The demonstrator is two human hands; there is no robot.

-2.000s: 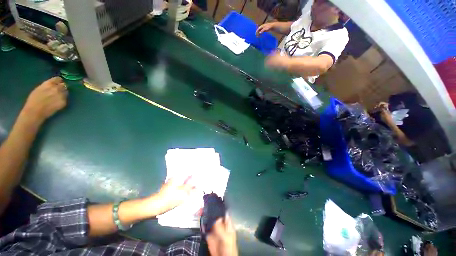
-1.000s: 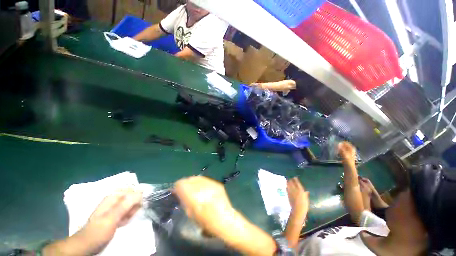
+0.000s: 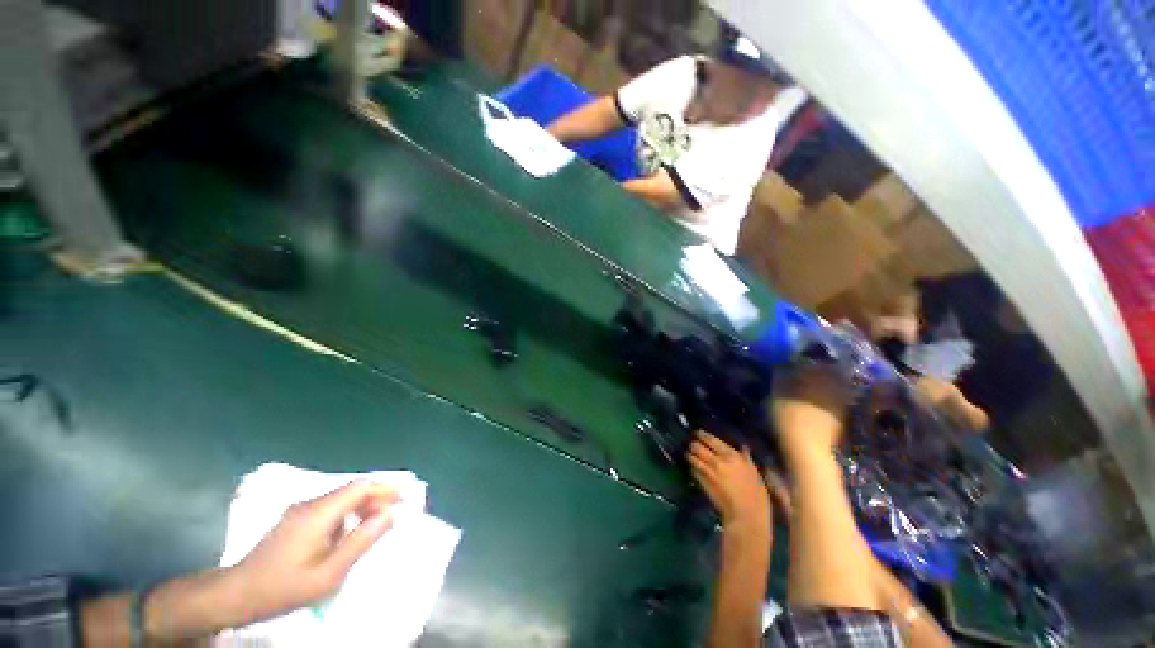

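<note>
A stack of white plastic packing bags (image 3: 412, 576) lies on the green bench in front of me. My left hand (image 3: 317, 542) is over the stack, fingers curved and thumb apart, with nothing visible in it. My right arm, in a plaid sleeve, reaches far forward; my right hand (image 3: 813, 384) is dark and blurred at the near side of the blue crate (image 3: 788, 332). Whether it holds anything cannot be seen. Bagged adapters (image 3: 893, 437) in shiny film fill the crate. Loose black adapters (image 3: 684, 373) lie heaped left of it.
Another person's hand (image 3: 728, 479) reaches into the loose heap beside my right arm. A person (image 3: 716, 152) works opposite, by a second blue crate (image 3: 557, 108) and a white bag (image 3: 526, 142). A post (image 3: 63, 139) stands at left; a white shelf beam (image 3: 975, 165) crosses overhead.
My right hand has moved away from my left hand, forward and right to the blue crate. The dark item in clear film between my hands is gone from there. The view has turned left.
</note>
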